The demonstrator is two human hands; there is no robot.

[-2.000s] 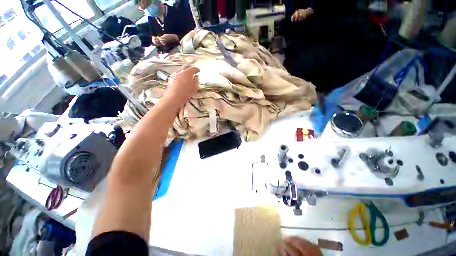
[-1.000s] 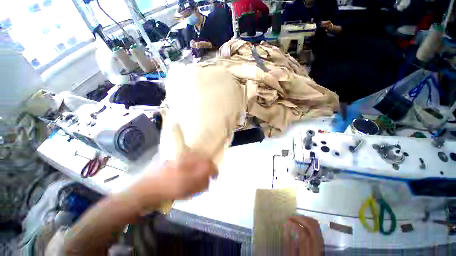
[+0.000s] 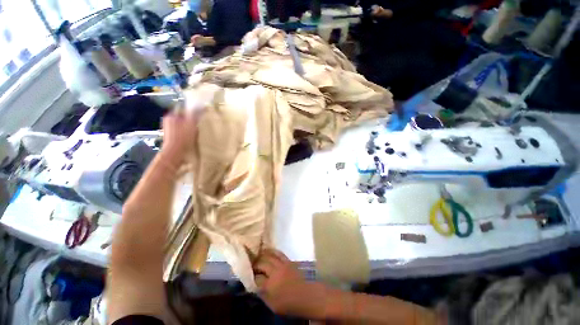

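A beige garment panel [image 3: 232, 165] hangs stretched from the heap down over the table's front edge. My left hand [image 3: 181, 130] is blurred at the panel's upper left side and holds it there. My right hand [image 3: 276, 279] grips the panel's lower end at the table edge. A cream textured piece [image 3: 340, 246] lies flat at the table's front, untouched. The heap of beige panels [image 3: 324, 73] lies behind, with a grey strip on it.
The white sewing machine [image 3: 445, 152] stands at right, with yellow-and-green-handled scissors [image 3: 450, 216] before it. A second machine [image 3: 108, 171] and red-handled scissors [image 3: 78, 232] are at left. A black phone [image 3: 299, 152] is partly covered. Other people sit behind the heap.
My left hand has moved from the near side up to the panel's upper left. My right hand has left the textured piece and taken the panel's lower end. The panel is now spread lengthwise.
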